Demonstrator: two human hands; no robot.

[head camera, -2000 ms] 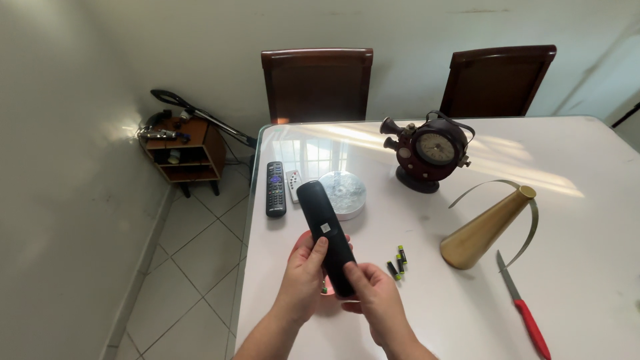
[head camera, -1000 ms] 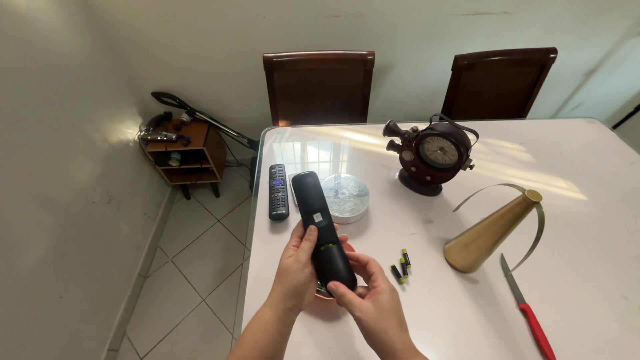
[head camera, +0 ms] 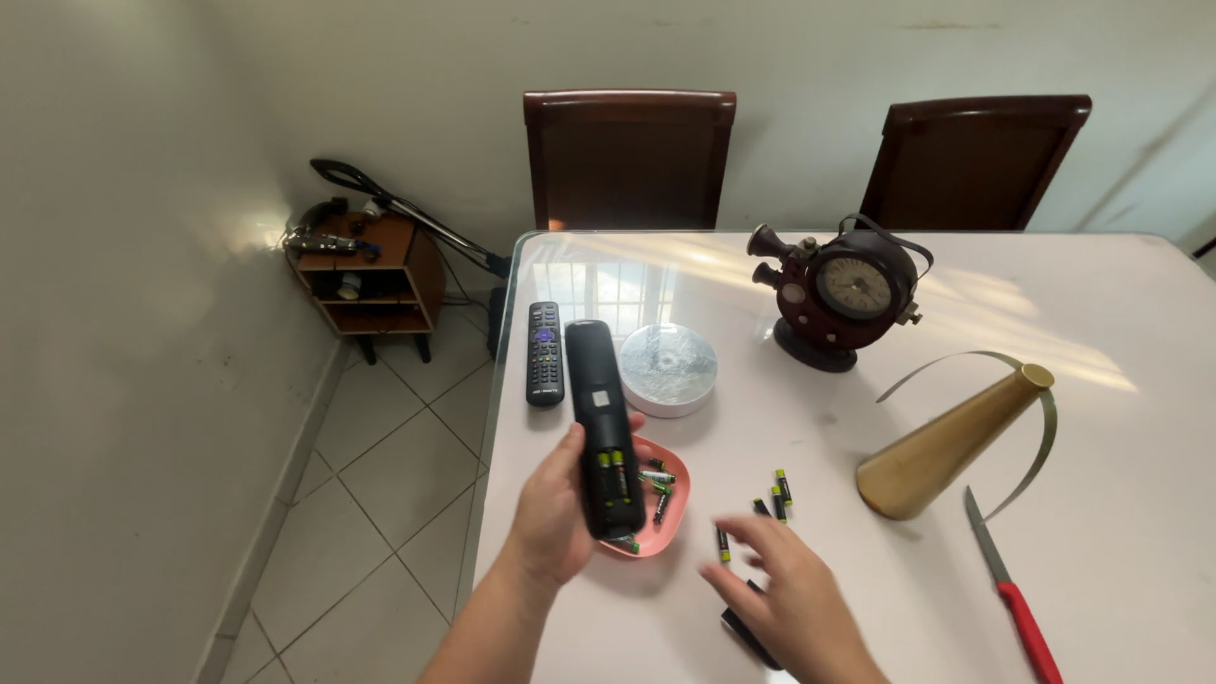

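My left hand (head camera: 556, 508) grips a black remote control (head camera: 597, 370), its back up and its battery bay uncovered, with two batteries (head camera: 613, 465) inside. My right hand (head camera: 769, 579) is slightly blurred, fingers apart, over the table. A black battery cover (head camera: 746, 638) lies partly under it. Beside its fingertips is a loose battery (head camera: 723, 543), and more black-and-green batteries (head camera: 781, 494) lie just beyond. A pink dish (head camera: 676, 518) with several batteries sits partly hidden behind the held remote. Another black remote (head camera: 544, 356) lies buttons up at the table's left edge.
A round plastic-wrapped item (head camera: 669, 366) stands beyond the dish. To the right are a dark ornamental clock (head camera: 845, 290), a gold cone-shaped vessel (head camera: 950, 442) with a curved handle, and a red-handled knife (head camera: 1026, 627). Two chairs (head camera: 629, 157) stand behind the glass-topped table (head camera: 1073, 285).
The battery cover has come off the held remote and now lies on the table. My right hand has left the remote and moved right. The pink dish shows more.
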